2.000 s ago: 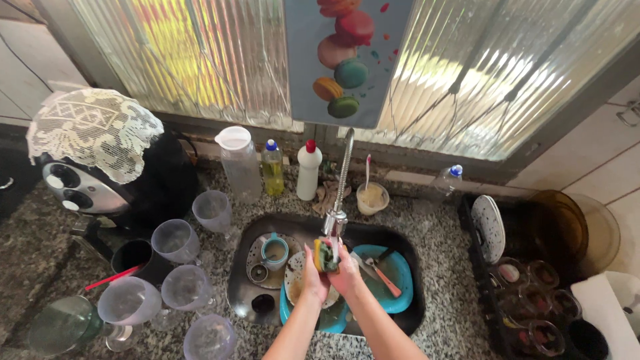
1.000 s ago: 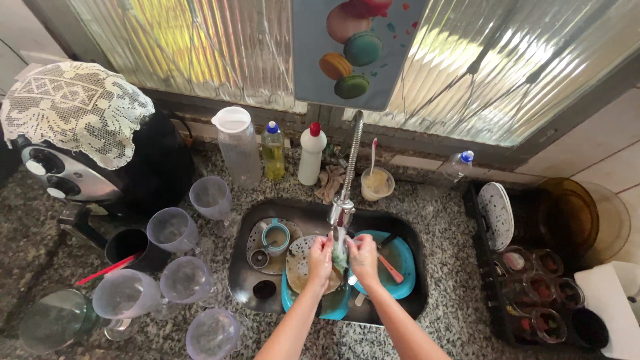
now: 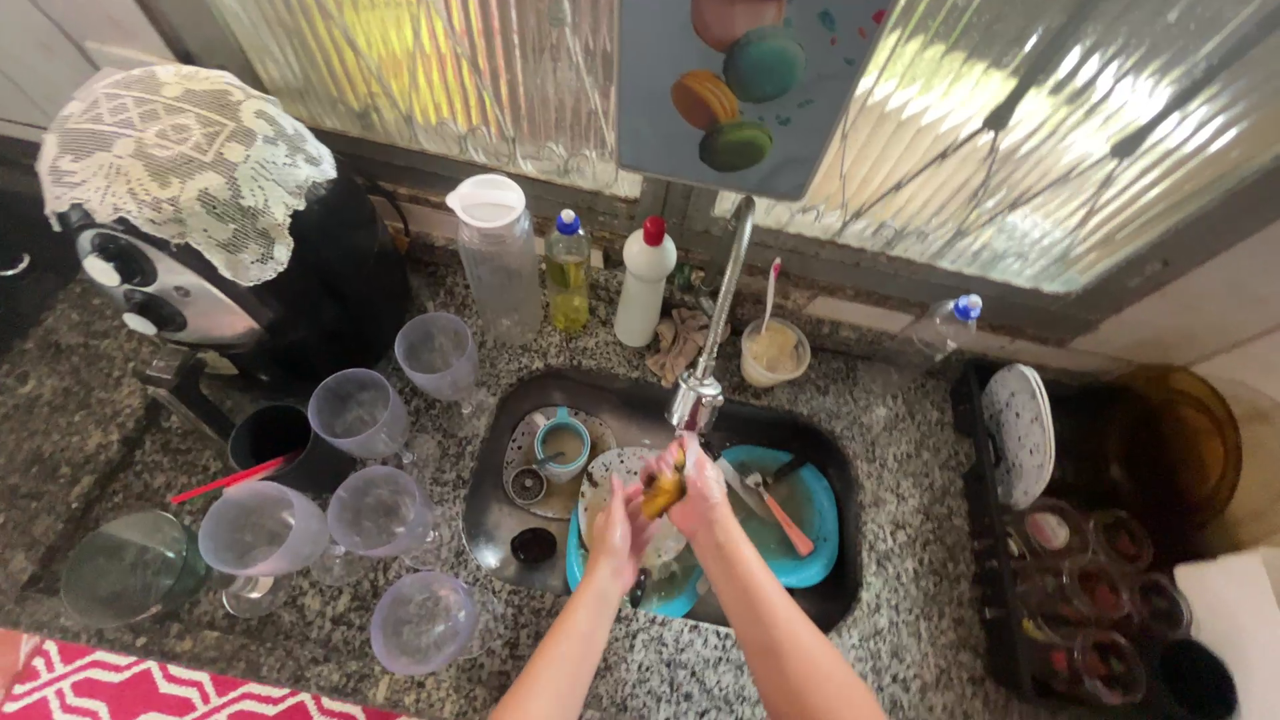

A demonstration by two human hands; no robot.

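Observation:
Over the sink (image 3: 500, 540), my right hand (image 3: 697, 500) grips a yellow sponge (image 3: 664, 490) just below the spout of the chrome faucet (image 3: 695, 400). Beside it, my left hand (image 3: 622, 530) has its fingers apart, close to the sponge; whether it touches the sponge is unclear. Under both hands lie a speckled plate (image 3: 612, 475) and a blue basin, partly hidden by them. A second blue basin (image 3: 825, 520) holds water, a knife and a utensil with an orange handle (image 3: 790, 525). A blue-rimmed cup (image 3: 562, 445) stands on a speckled dish at the sink's left.
Several clear plastic goblets (image 3: 360, 410) stand left of the sink, near a black air fryer (image 3: 330, 270). Behind the sink are a lidded pitcher (image 3: 495, 260), a yellow soap bottle (image 3: 568, 280) and a white bottle (image 3: 645, 285). A black dish rack (image 3: 985, 560) stands at the right.
Both hands were together under the faucet; now the left hand is apart from the right, lower left. The yellow side of the sponge now shows in my right hand. The view has shifted.

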